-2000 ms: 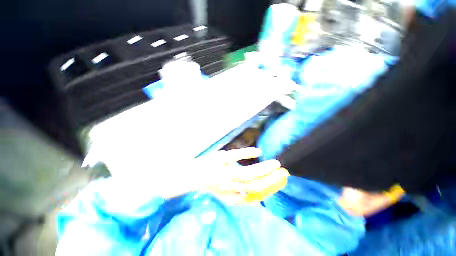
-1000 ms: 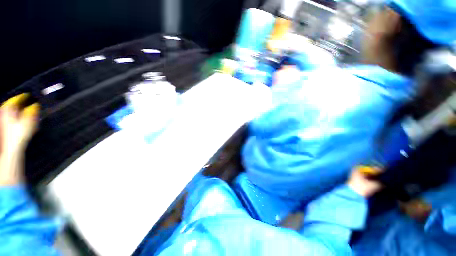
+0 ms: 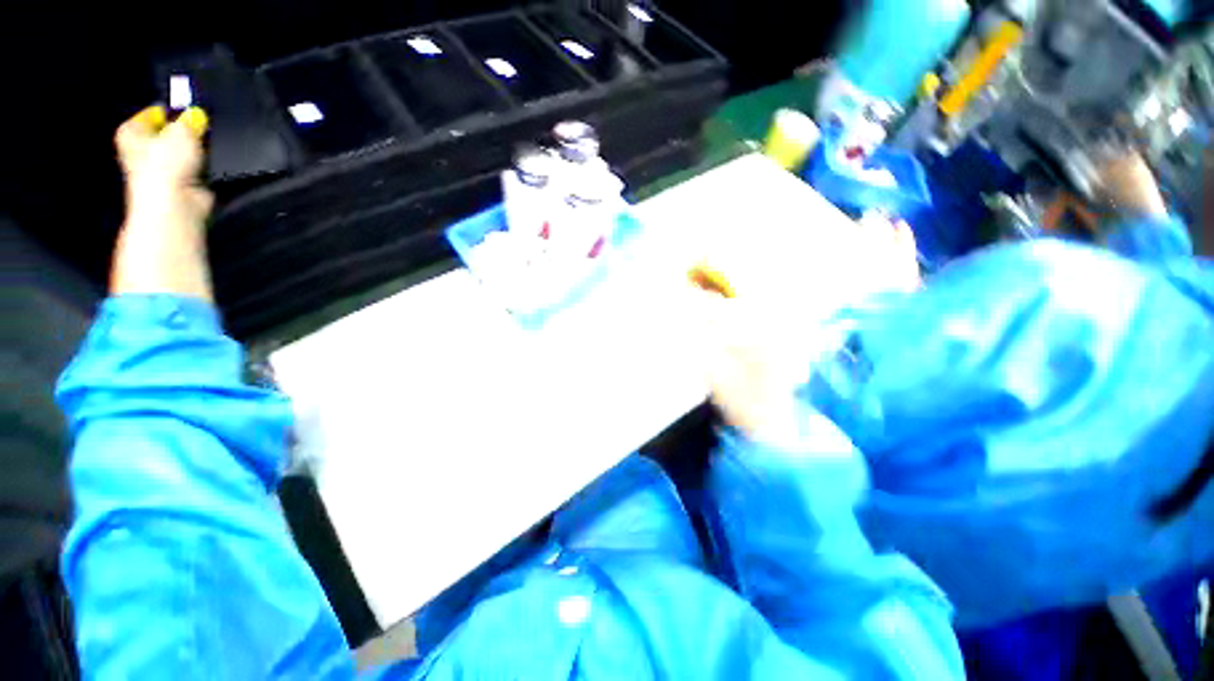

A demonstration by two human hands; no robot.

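My left hand (image 3: pixel 165 157), with yellow finger cots, grips the near edge of a black phone screen (image 3: pixel 237 123) at the left end of the black tray (image 3: pixel 366 109). This slab is raised and tilted against the others, with a small white mark on it. My right hand (image 3: pixel 748 357) is over the right part of the white bench top (image 3: pixel 453 399). One orange-yellow finger cot shows; the rest is washed out against the white, so its grip is hidden.
A blue bin (image 3: pixel 469 242) with several white bottles (image 3: pixel 570 200) stands at the bench's back edge. A yellow-green roll (image 3: pixel 791 138) stands at the far right end, beside another blue bin (image 3: pixel 872 180). A coworker in a blue smock (image 3: pixel 1038 399) sits close on the right.
My left hand has gone from low over the bench to the tray's left end and now holds a slab. My right hand has come up from low right onto the bench top. The view has shifted.
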